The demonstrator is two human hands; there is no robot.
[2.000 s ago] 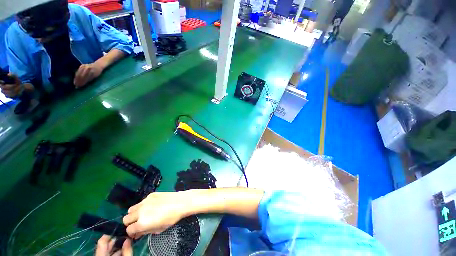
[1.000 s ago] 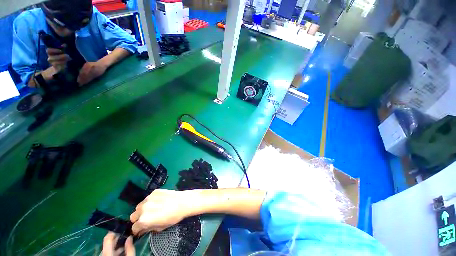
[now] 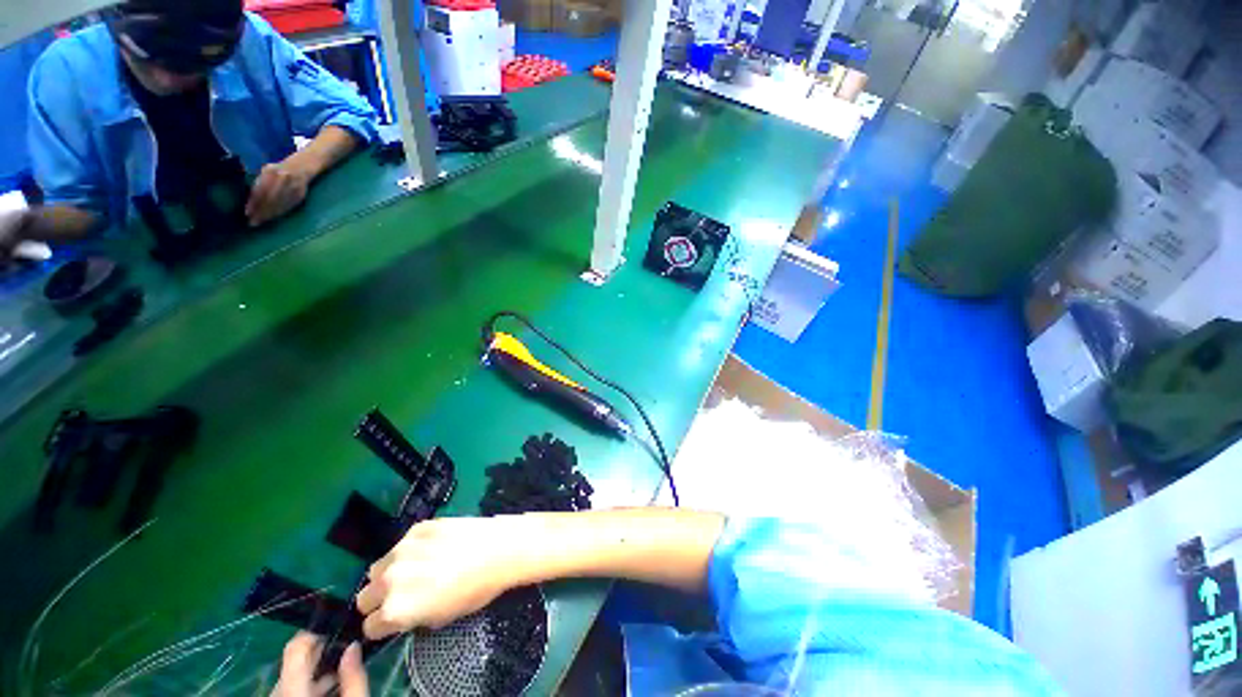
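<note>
A black E-shaped bracket [image 3: 429, 488] lies over the green bench at the lower left, its arms pointing up and left. My right hand [image 3: 439, 577] is closed on the bracket's near bar; the fingertips are bunched and any small part in them is hidden. My left hand [image 3: 324, 670], cut off by the bottom edge, grips the bracket's lower end. The round screw tray [image 3: 450, 659] is partly covered by dark screws, just right of my hands and partly under my right forearm. A pile of small black parts [image 3: 537, 477] lies beyond my right wrist.
An orange and black electric screwdriver [image 3: 556, 384] lies with its cord on the bench. Another bracket [image 3: 120, 456] lies at left. A grey post [image 3: 624, 150] and a black fan [image 3: 685, 247] stand farther off. An open carton [image 3: 963, 538] is at right. A person [image 3: 191, 123] sits across.
The bracket and my hands have moved slightly right since the oldest frame and stay nearly still since the later one. The other bracket has shifted left. The person opposite has lowered a raised hand.
</note>
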